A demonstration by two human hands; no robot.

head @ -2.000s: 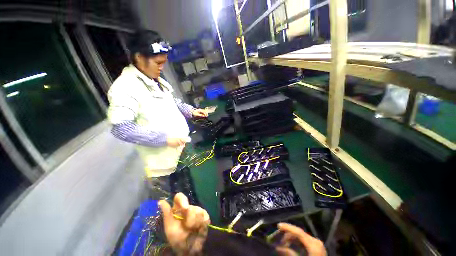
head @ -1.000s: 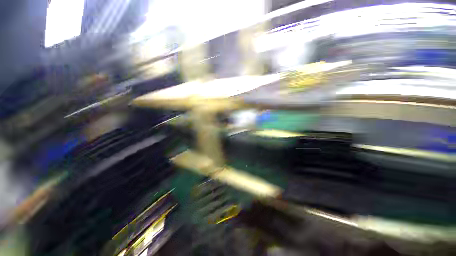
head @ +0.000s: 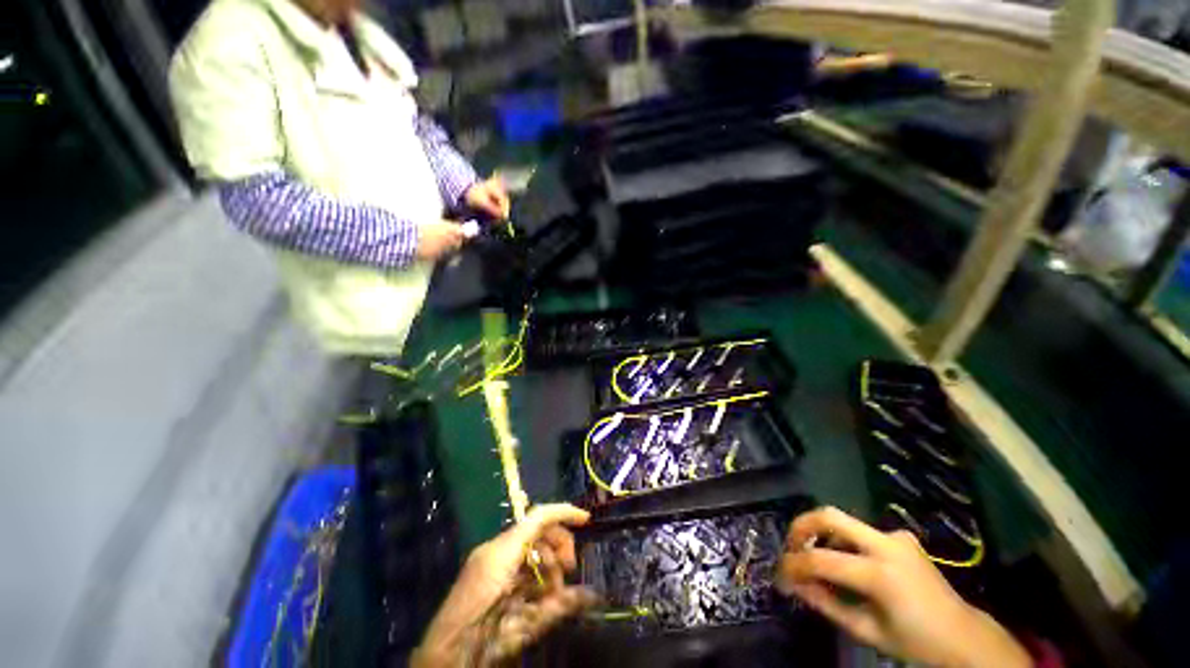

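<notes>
My left hand is at the left end of the nearest black housing, its fingers closed on a yellow wire harness that stretches away up the bench. A short piece of yellow wire also shows beside these fingers. My right hand is at the housing's right end with fingers bent; whether it holds anything is hidden. This housing has shiny metal parts inside. Behind it, two housings carry looped yellow wire and silver strips laid diagonally.
Another wired housing lies right, beside the wooden rail. A blue bin with harnesses is low left. Loose harnesses lie left. A black stack stands behind. A person in a light vest works at far left.
The view swung away in a blur and is back, closer and lower over the housings. My hands have moved from in front of the nearest housing to its two ends.
</notes>
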